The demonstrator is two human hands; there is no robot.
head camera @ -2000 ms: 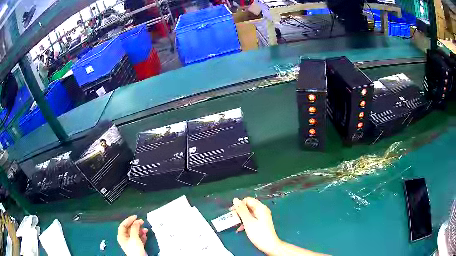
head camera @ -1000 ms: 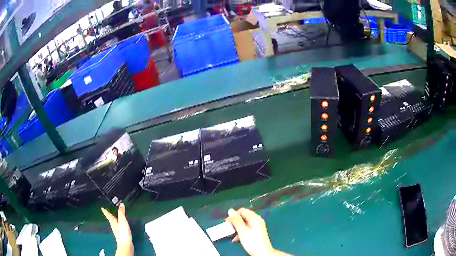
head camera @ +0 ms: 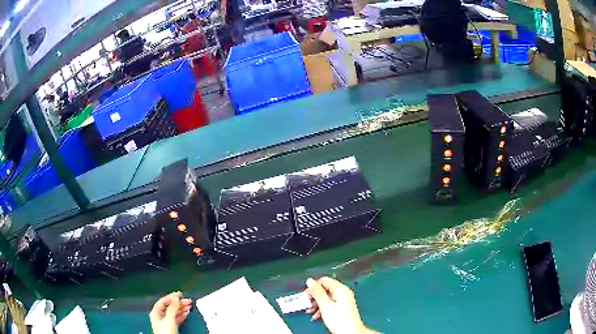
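Note:
My right hand (head camera: 336,305) holds a small white barcode label (head camera: 293,302) at its fingertips. My left hand (head camera: 170,313) is above the bench at the lower left, fingers bent and tips close together; whether it pinches something small is not clear. A white label sheet (head camera: 242,310) lies between the hands, cut off by the lower edge. Two black retail boxes (head camera: 333,196) lie side by side on the belt beyond, photo sides up. Another black box (head camera: 183,218) stands upright to their left, orange icons towards me.
More boxes (head camera: 108,238) lie at the left of the dark green conveyor belt (head camera: 402,199). Two boxes (head camera: 446,147) stand upright at right, others beyond. Wrinkled tape (head camera: 461,233) runs along the belt edge. A smartphone (head camera: 542,280) lies at right, spent paper (head camera: 72,323) at lower left.
The boxes have shifted right in view. The tilted box at left now stands upright with its icons showing. My left hand reached towards it, then came back with fingers bent. My right hand still holds the label.

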